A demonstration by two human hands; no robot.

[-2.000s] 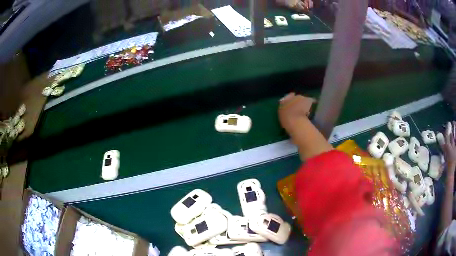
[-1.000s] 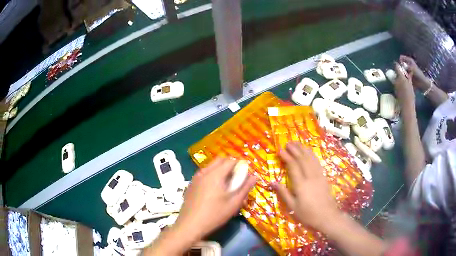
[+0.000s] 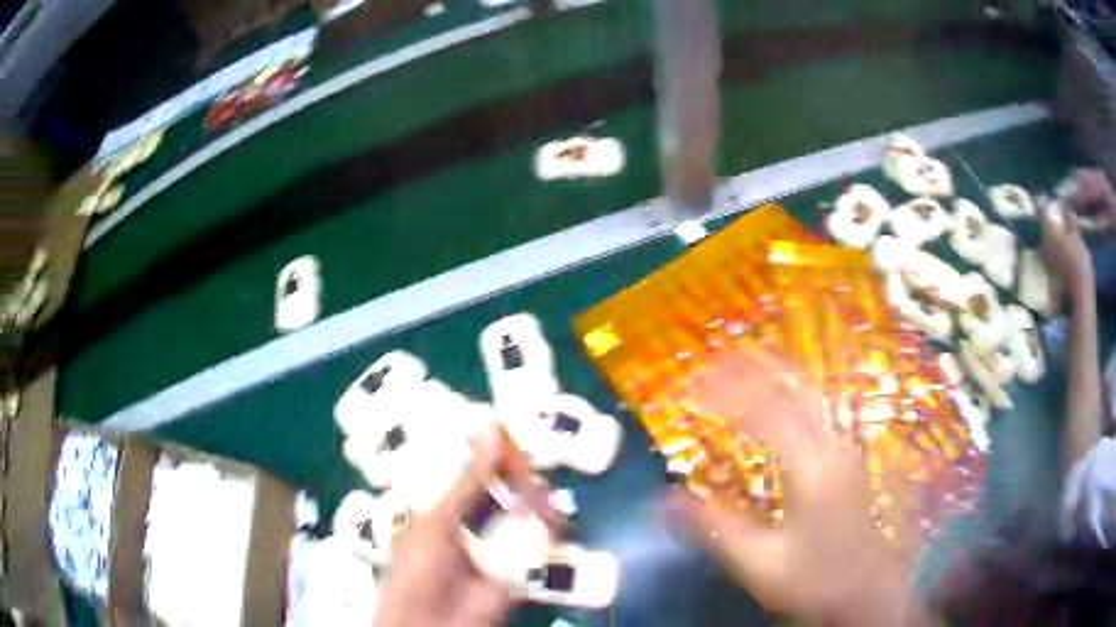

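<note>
My left hand (image 3: 447,533), blurred, is at the lower middle with a cream housing (image 3: 512,541) between its fingers. Another cream housing with a dark rectangle (image 3: 573,576) lies just right of it, touching or very close. A pile of cream housings (image 3: 394,435) lies behind and left of my left hand. My right hand (image 3: 802,484), strongly blurred, is over the lower part of the shiny orange pack (image 3: 685,306); its fingers look apart and I see nothing held. The pack shows red streaks and small white dots.
A divided cardboard box (image 3: 266,539) holds white and bluish pieces at lower left. A metal rail (image 3: 490,267) and upright post (image 3: 688,110) edge the green belt, where two housings (image 3: 580,157) lie singly. Another person's hand (image 3: 1067,239) is at right beside clustered housings (image 3: 920,221).
My left hand has moved from the orange pack's left edge down beside the pile. My right hand stays over the pack, now more blurred. The view has shifted, moving the scene rightward.
</note>
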